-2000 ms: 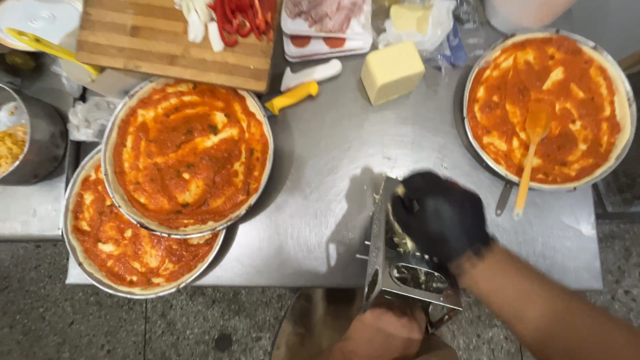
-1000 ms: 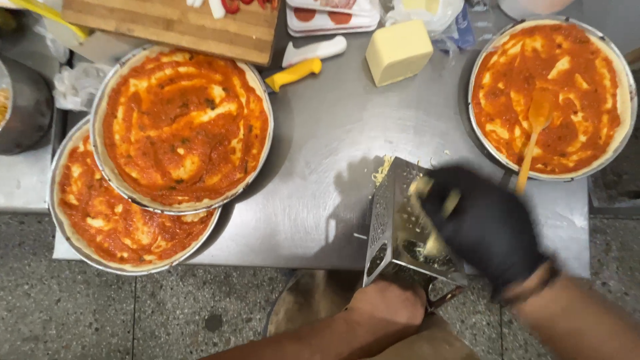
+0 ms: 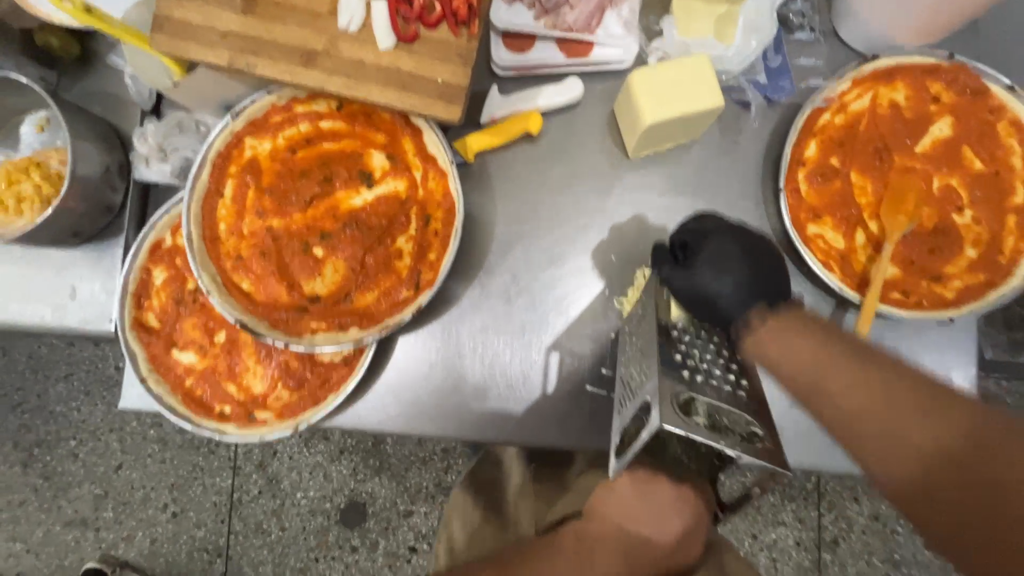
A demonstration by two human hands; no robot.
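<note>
A metal box grater (image 3: 696, 384) lies tilted at the near edge of the steel table. My left hand (image 3: 652, 512), bare, is closed at its near end, where the handle is; the fingers are partly hidden. My right hand (image 3: 720, 268), in a black glove, grips a piece of cheese (image 3: 677, 312) against the grater's far end; the glove covers most of it. Shreds of grated cheese (image 3: 634, 292) lie beside the grater's far left side. A larger block of cheese (image 3: 668, 104) stands farther back on the table.
Two overlapping sauced pizza pans (image 3: 324, 216) sit at the left, another pan (image 3: 908, 192) with an orange spatula (image 3: 884, 256) at the right. Knives with yellow (image 3: 500, 136) and white (image 3: 552, 96) handles lie near a cutting board (image 3: 320, 56). A metal pot (image 3: 88, 176) stands far left.
My right hand has moved along the grater to its far end, showing more of the holes nearer me. My left hand stays at the grater's near end.
</note>
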